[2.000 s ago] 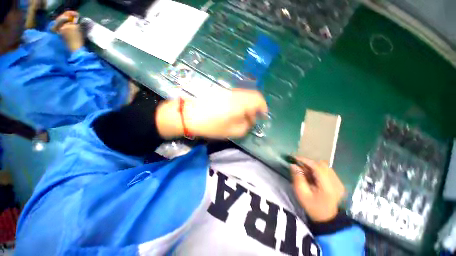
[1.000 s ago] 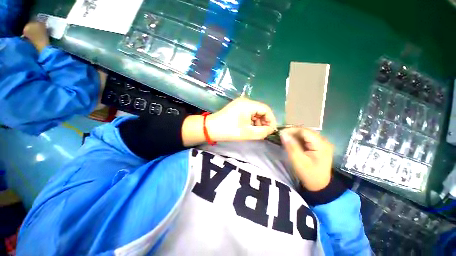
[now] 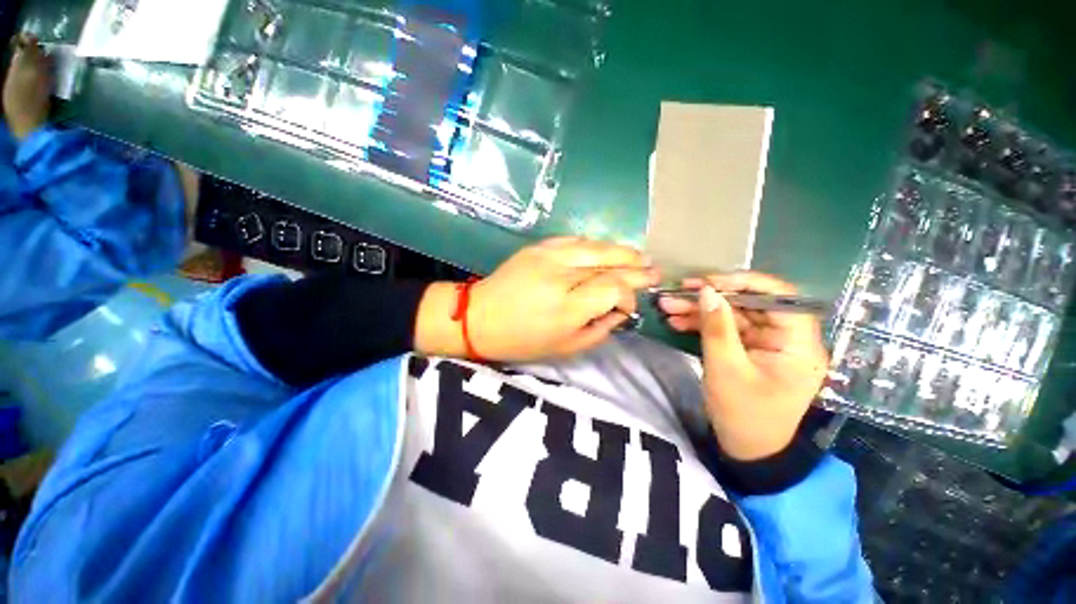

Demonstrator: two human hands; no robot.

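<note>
My left hand (image 3: 551, 301), with a red band at the wrist, is at the bench edge with its fingers closed on a small dark and silvery part (image 3: 634, 320). My right hand (image 3: 761, 354) is just to the right and holds thin metal tweezers (image 3: 767, 302) like a pen, their tip close to the left fingertips. Most of the part is hidden by my fingers. The beige-grey pad sheet (image 3: 708, 186) lies flat just beyond my hands.
A clear blister tray (image 3: 507, 212) with a blue and grey film strip (image 3: 421, 100) is at left. Another clear tray (image 3: 944, 319) with dark parts is at right. A black tray (image 3: 309, 243) is below the bench edge. A worker's blue sleeve (image 3: 100, 212) and white paper (image 3: 153, 30) are far left.
My hands have come together at the bench edge from apart. The tweezers now show clearly in my right hand, pointing left. The view has shifted, so the trays and sheet sit differently.
</note>
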